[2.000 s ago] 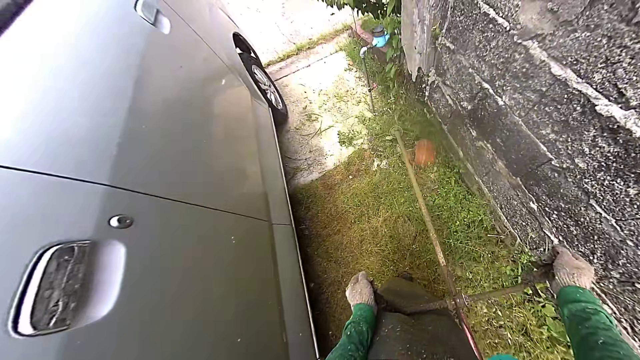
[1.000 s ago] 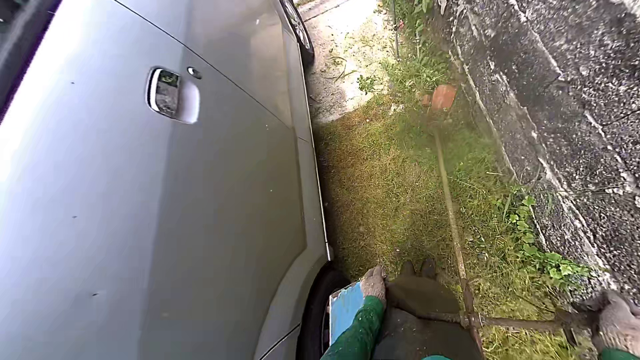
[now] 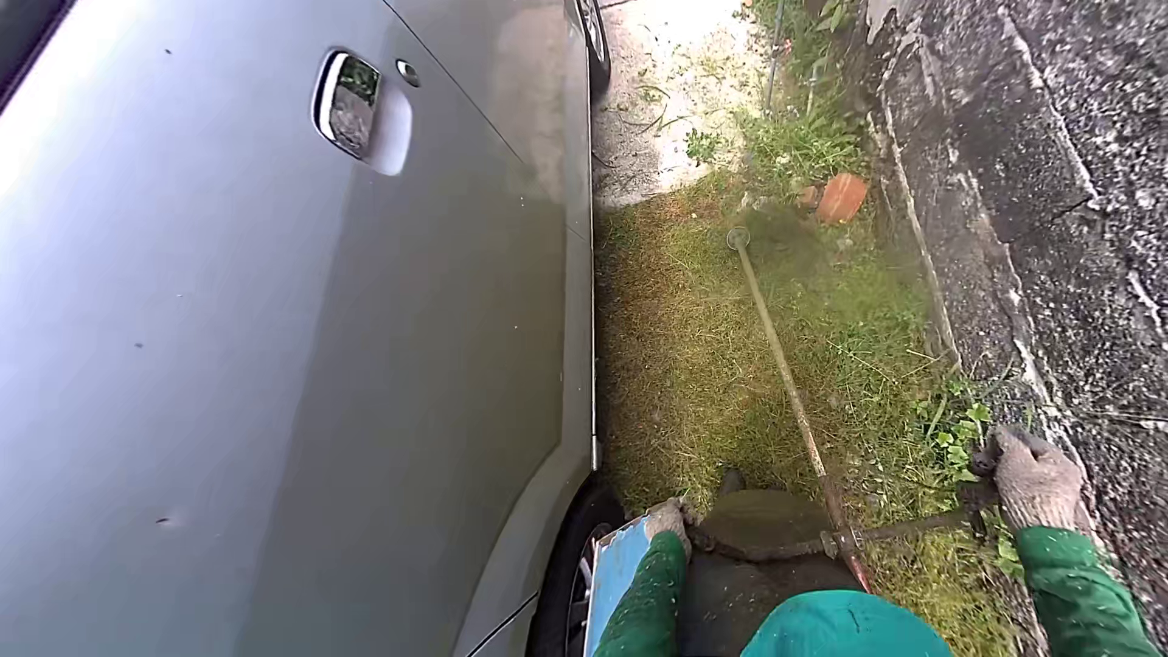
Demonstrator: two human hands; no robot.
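Note:
My left hand (image 3: 671, 522), in a pale knit glove, is closed on the left end of the handlebar of a string trimmer (image 3: 787, 374), beside a light blue board (image 3: 616, 570). Near the wall, my gloved right hand (image 3: 1037, 481) grips the dark control grip at the other end of the bar. The long shaft runs forward to the trimmer head (image 3: 738, 239) low over the grass, where greenish debris blurs the ground to its right. Just beyond the head lies an orange-red brick piece (image 3: 841, 198).
A silver-grey car (image 3: 438, 365) stands close on the left, its near wheel (image 3: 575, 566) by the board. A rough block wall (image 3: 1013, 219) borders the grass strip (image 3: 693, 365) on the right. Concrete paving (image 3: 666, 100) and weeds (image 3: 803, 137) lie ahead.
The trimmer head has swung left, away from the brick piece and toward the car. Both hands keep hold of the handlebar. The blue board, seen one second ago too, was out of view two seconds ago.

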